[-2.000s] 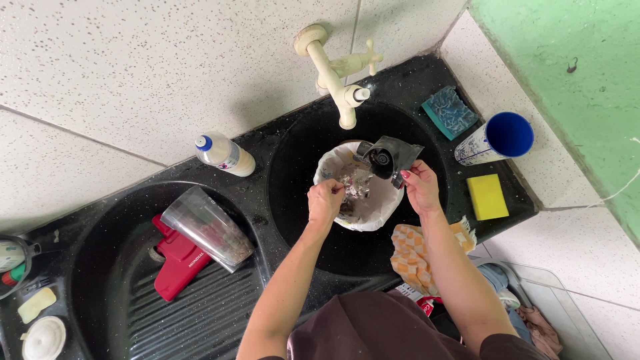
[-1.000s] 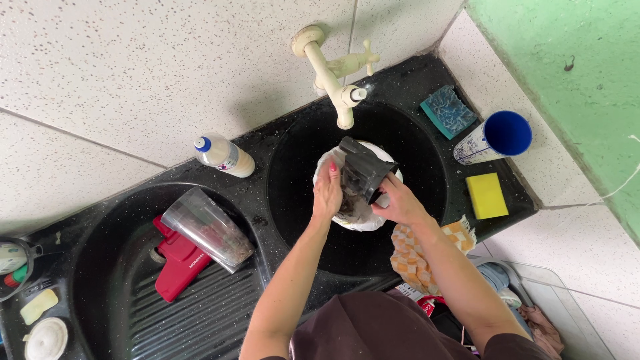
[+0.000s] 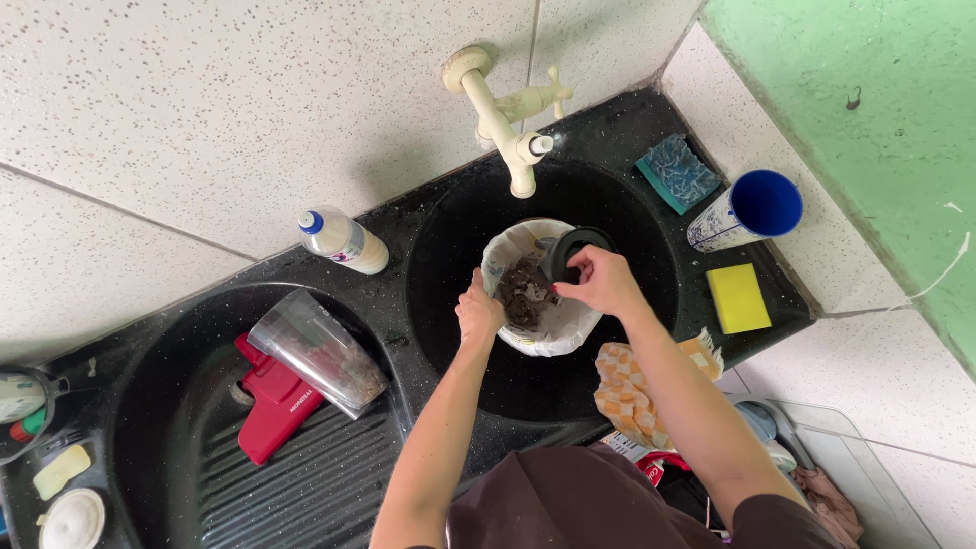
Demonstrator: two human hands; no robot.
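Observation:
A small bin lined with a white plastic bag [image 3: 568, 335] stands in the round black sink bowl [image 3: 442, 305]. Grey dust and debris [image 3: 526, 293] lie inside it. My left hand [image 3: 480, 313] rests at the bin's left rim, with its thumb side against the liner. Between the fingers of my right hand [image 3: 598, 282] is a dark round-rimmed plastic part [image 3: 572, 248], tilted over the bin's opening; its lower end is partly hidden. In the left basin, a clear plastic dust container [image 3: 316, 347] leans on a red Mondial vacuum cleaner part [image 3: 278, 408].
A cream tap [image 3: 499, 122] juts over the bowl. A bottle with a blue cap [image 3: 347, 242] stands between the basins. On the right are a blue scouring sponge [image 3: 677, 174], a blue-lined cup [image 3: 743, 210], a yellow sponge [image 3: 739, 298] and a checked cloth [image 3: 629, 389].
The dark part has turned and moved to the bin's right side, held by my right hand alone. My left hand has moved off it to the bin's left rim.

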